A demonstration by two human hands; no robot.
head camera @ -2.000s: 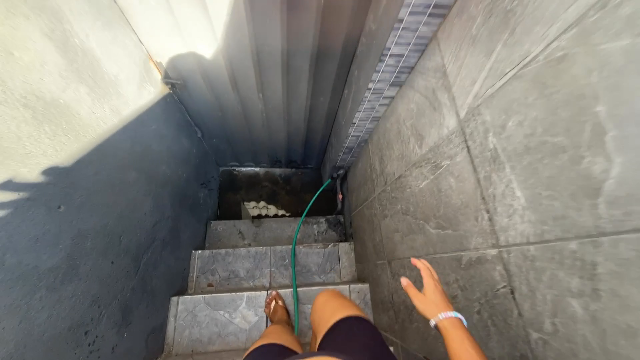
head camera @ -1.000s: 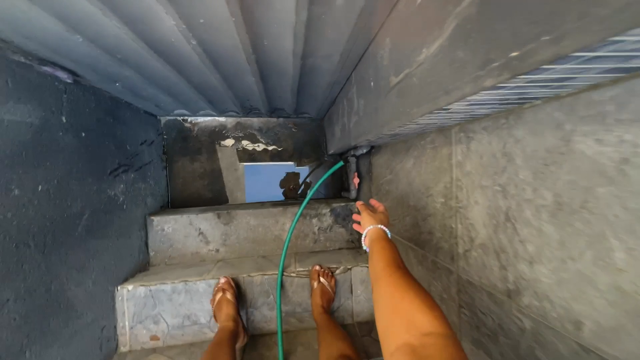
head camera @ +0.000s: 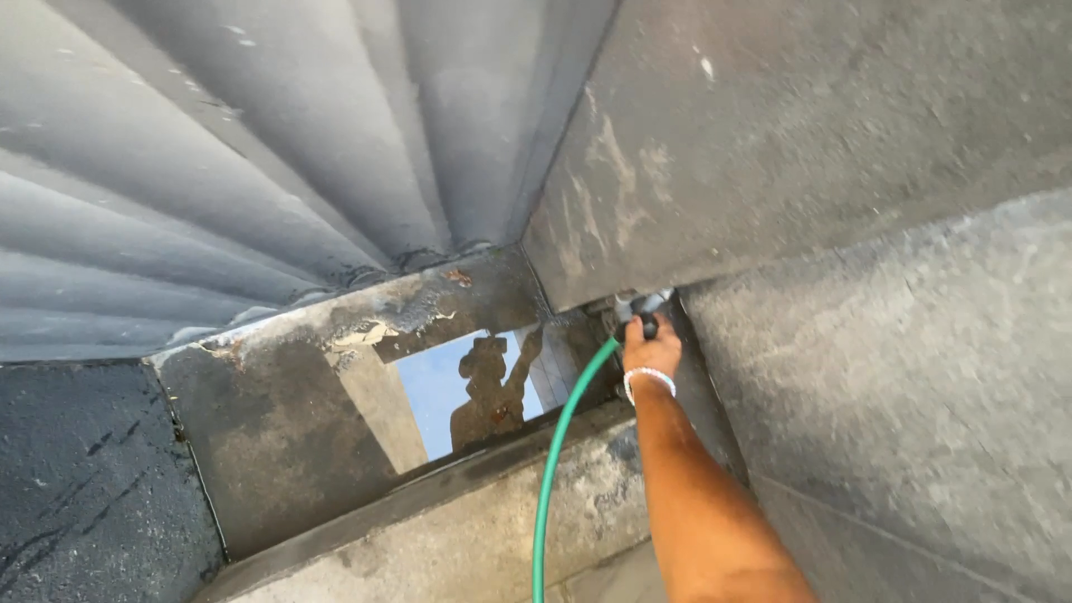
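My right hand [head camera: 653, 347], with a beaded bracelet at the wrist, is closed around a dark rounded fitting [head camera: 641, 316] at the upper end of a green hose [head camera: 548, 477]. The fitting sits in a recess at the foot of the right wall, and its far side is hidden. From there the hose curves down past the left side of my forearm and leaves the view at the bottom. My left hand is out of view.
Water [head camera: 435, 402] lies at the bottom of the steps and reflects the sky and a person's outline. A concrete step edge [head camera: 469, 519] borders it. Ribbed panelling [head camera: 335, 126] rises behind, a dark wall [head camera: 75, 469] at left, grey walls [head camera: 904, 352] at right.
My right hand has reached forward and down and taken hold of the fitting at the hose's end; a second ago it was apart from it. The view has moved down the steps, closer to the water.
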